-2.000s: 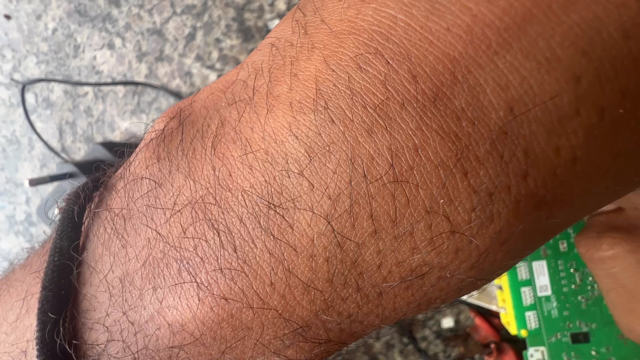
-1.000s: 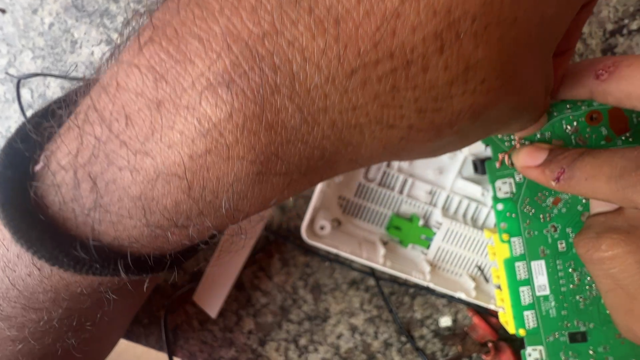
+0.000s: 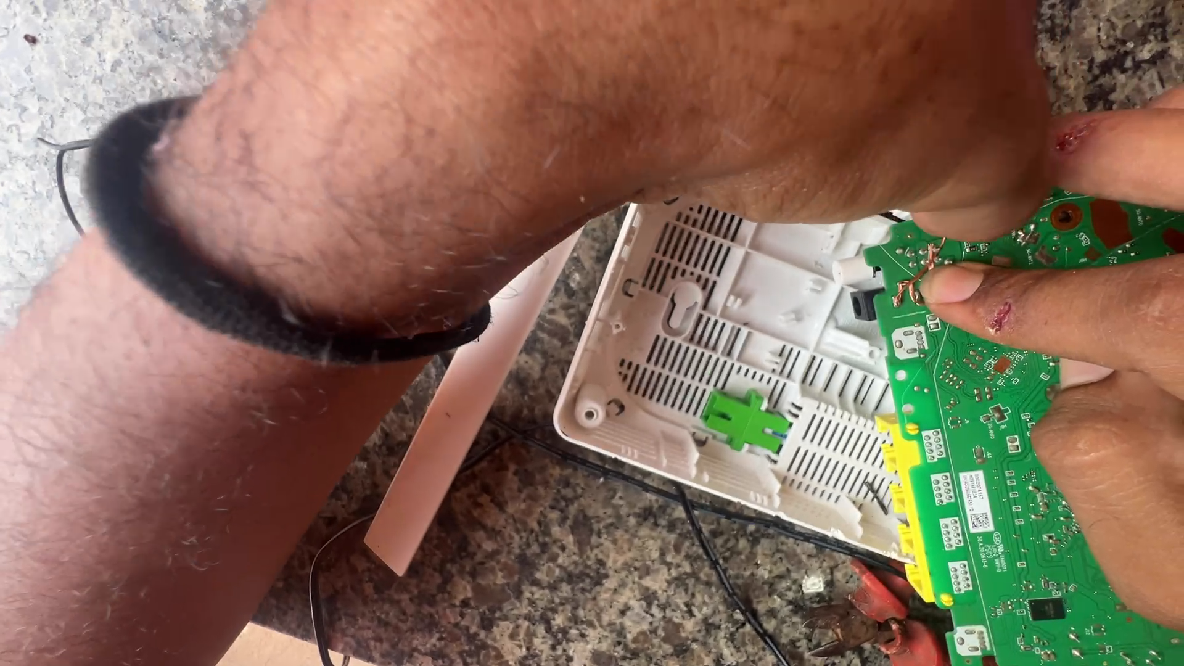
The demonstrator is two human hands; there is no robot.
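Note:
My left hand (image 3: 934,129) reaches in from the left, a black band on its forearm. One fingertip rests at the top edge of a green circuit board (image 3: 980,407); its other fingers are mostly hidden. My right hand (image 3: 1110,416) grips the board from the right, one fingertip beside bare copper wire strands (image 3: 916,277) at the board's upper left corner. Yellow connectors (image 3: 902,509) line the board's left edge. Under that edge lies a white vented plastic housing (image 3: 638,388) holding a green fibre-optic adapter (image 3: 747,421).
A pale flat strip (image 3: 444,444) lies left of the housing on the speckled stone surface (image 3: 546,573). A black cable (image 3: 712,536) runs below the housing. Red-handled cutting pliers (image 3: 869,620) lie by the board's lower left.
My left forearm has shifted upward, uncovering the white housing, the green adapter and the pale strip. More of the circuit board and of my right hand's fingers shows.

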